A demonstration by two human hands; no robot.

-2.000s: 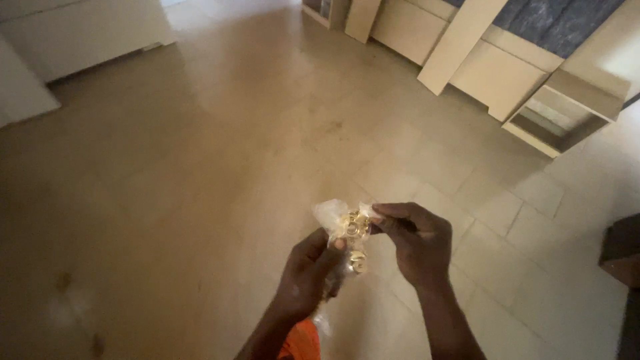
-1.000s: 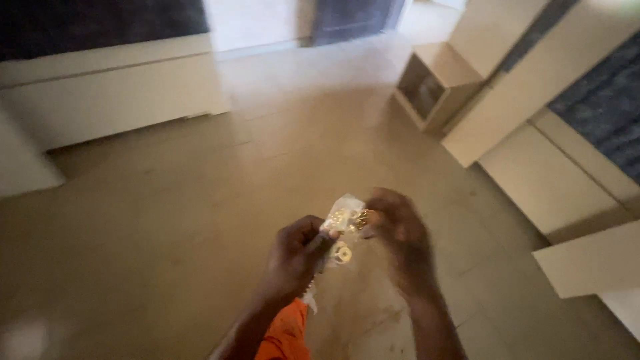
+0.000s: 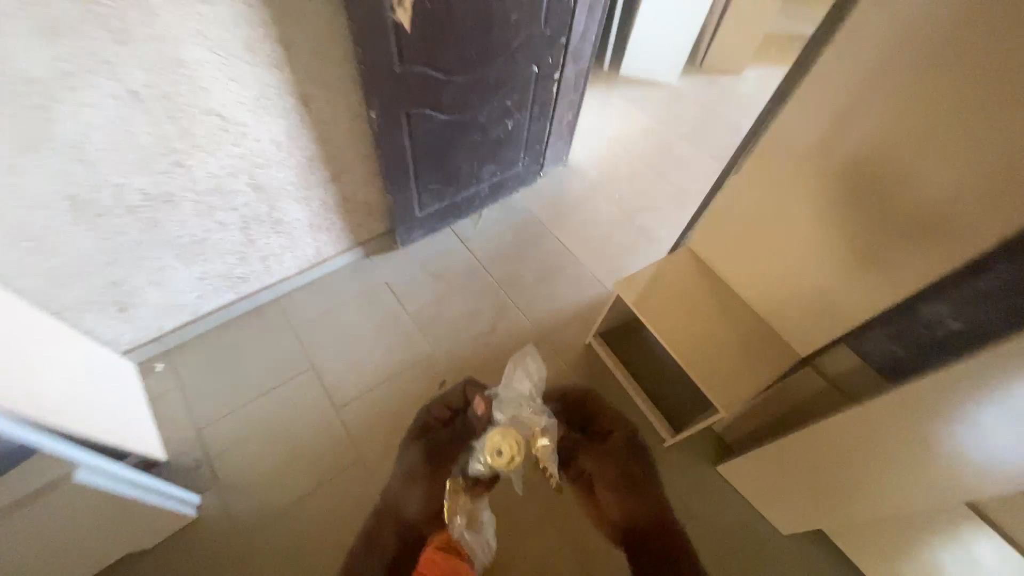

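Observation:
Low in the head view, a crumpled clear plastic bag [image 3: 524,380] spans the space between both hands. My left hand [image 3: 448,432] grips its left side, with a round gold-coloured metal fitting [image 3: 504,449] beside the fingers. On the right, my right hand [image 3: 596,448] pinches the bag's other side, next to smaller gold-coloured metal parts [image 3: 546,456]. Below my left hand hangs more clear plastic [image 3: 476,528] with a gold-coloured piece in it. Blur hides the exact finger contacts. Orange cloth [image 3: 444,556] shows at the bottom edge.
A dark panelled door [image 3: 472,112] stands ahead beside a pale wall [image 3: 176,160]. An open-fronted box cabinet [image 3: 704,336] sits on the tiled floor [image 3: 360,352] at right, against a tall panel [image 3: 832,160]. Pale furniture panels [image 3: 72,360] stand at left.
The view has swung to the door and the box cabinet. Both hands still hold the plastic bag; the round gold-coloured fitting now faces the camera.

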